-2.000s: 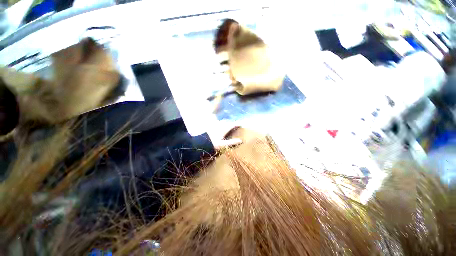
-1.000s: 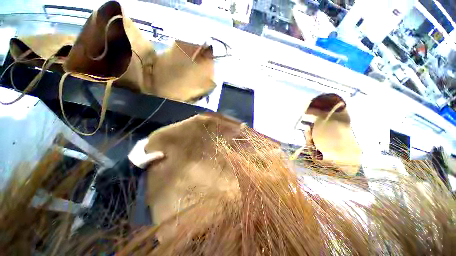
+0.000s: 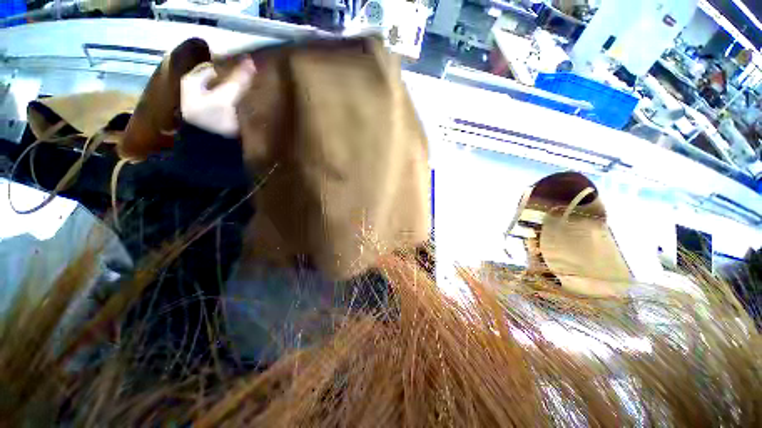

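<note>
A large floppy tan bag body (image 3: 355,150) hangs upright at the upper middle, blurred, with a darker brown side on its left. My left hand (image 3: 215,96) holds it by its upper left edge; a dark sleeve runs down below the hand. My right hand is not visible; hair covers the bottom of the view. Another bag with a brown flap and thin straps (image 3: 150,113) lies on the table just left of my hand, partly hidden behind it.
A tan piece (image 3: 83,113) with looped straps lies at the far left. A tan bag with a dark opening (image 3: 585,251) stands on the white table (image 3: 476,180) at right. A blue crate (image 3: 589,96) and machines are beyond the table. Hair hides the near area.
My left hand has risen and lifted the bag body from low in front of me to above the table at left, hiding much of the bags there.
</note>
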